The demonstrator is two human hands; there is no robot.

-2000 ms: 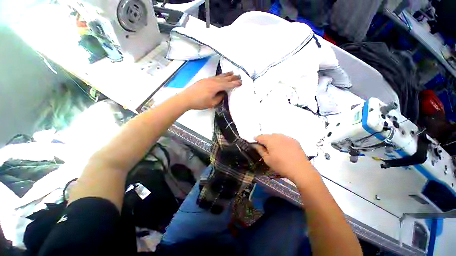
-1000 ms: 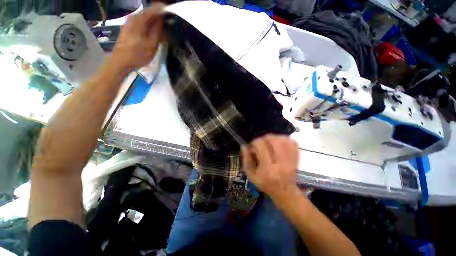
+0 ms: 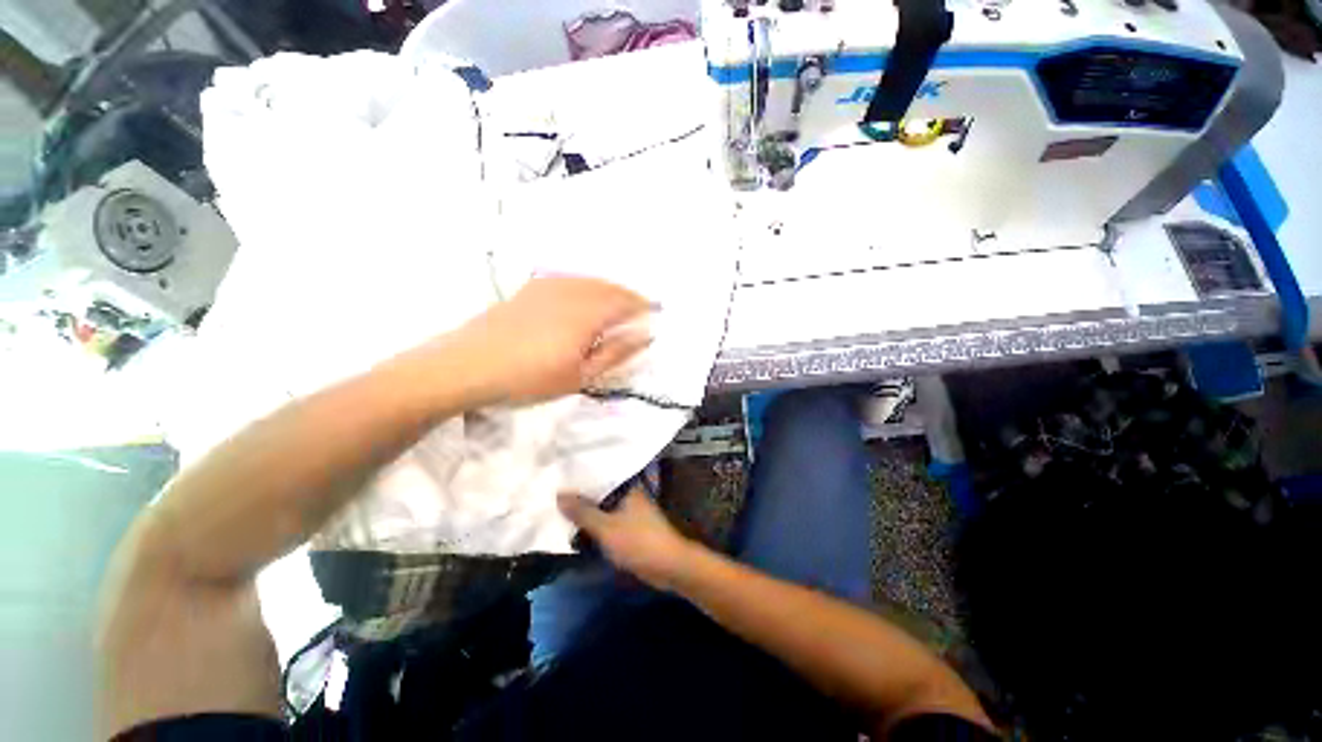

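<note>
The white quilted lining [image 3: 363,189] with dark stitch lines lies over the table left of the sewing machine and hangs over the front edge. My left hand [image 3: 573,341] is on top of the lining near the table edge, fingers bent over it; whether they pinch cloth is unclear. My right hand [image 3: 624,536] is lower, over my lap, gripping the dark lower edge of the lining. Plaid shell fabric [image 3: 421,587] shows under the lining at the lower left. The white sewing machine [image 3: 1000,87] has a blue stripe and stands to the right; the lining does not reach under its head.
A measuring tape [image 3: 986,336] runs along the table's front edge. A black strap [image 3: 911,58] is wrapped around the machine arm. Another machine part with a round wheel [image 3: 138,229] stands at the left. Dark cloth [image 3: 1131,551] is heaped below right. My jeans-covered leg [image 3: 812,493] is under the table edge.
The garment has been turned so the white lining covers the plaid side. It now lies spread further left and forward. Both hands have moved to its right front part, and the view has shifted toward the machine.
</note>
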